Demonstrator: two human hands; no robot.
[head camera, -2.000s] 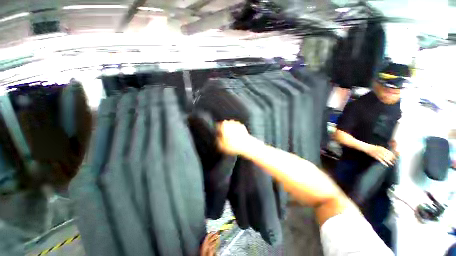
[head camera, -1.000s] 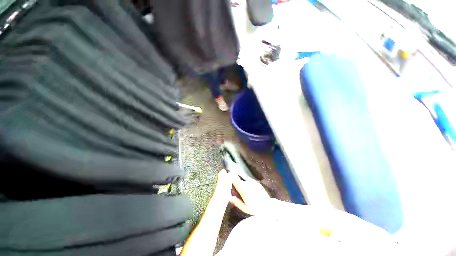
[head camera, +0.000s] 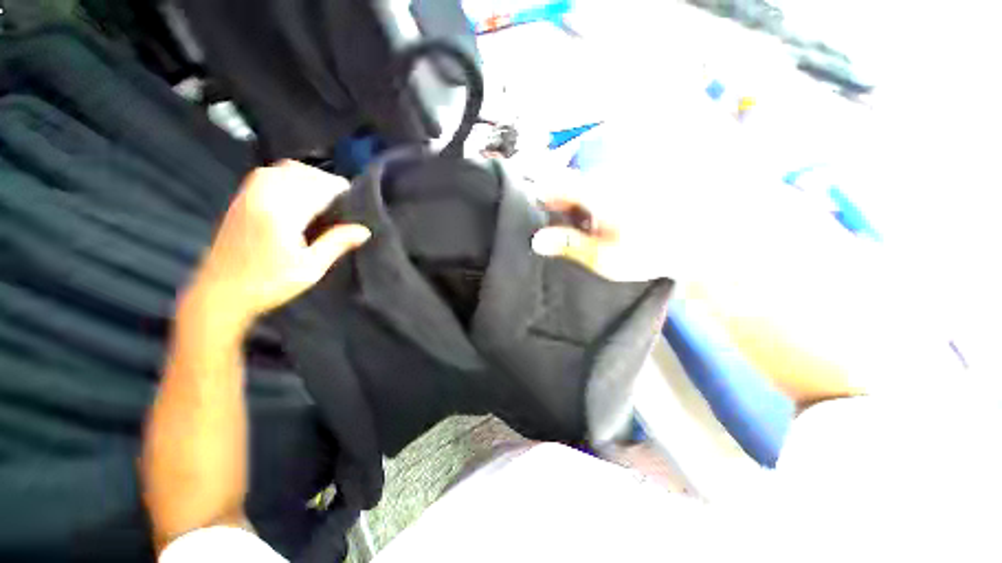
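A dark grey suit jacket (head camera: 549, 330) hangs in front of me with its collar and lapels facing me. A dark curved hanger hook (head camera: 475, 94) sticks up from its neck. My left hand (head camera: 280, 236) grips the shoulder at the left of the collar, thumb on the front. My right hand (head camera: 577, 236) grips the other shoulder near the collar; its fingers are partly hidden behind the cloth and blurred. One sleeve hangs down at the lower left.
Dark jackets (head camera: 99, 286) hang in a row at the left, and more dark cloth (head camera: 286, 66) is at the top. A blue padded board (head camera: 731, 385) on a white table is at the right. Grey floor (head camera: 440, 467) shows below the jacket.
The jacket on its hanger is now up in front of me, held by both hands. A second ago the hands were close together low down, over a blurred thing. The view has shifted, and the blue bin is out of sight.
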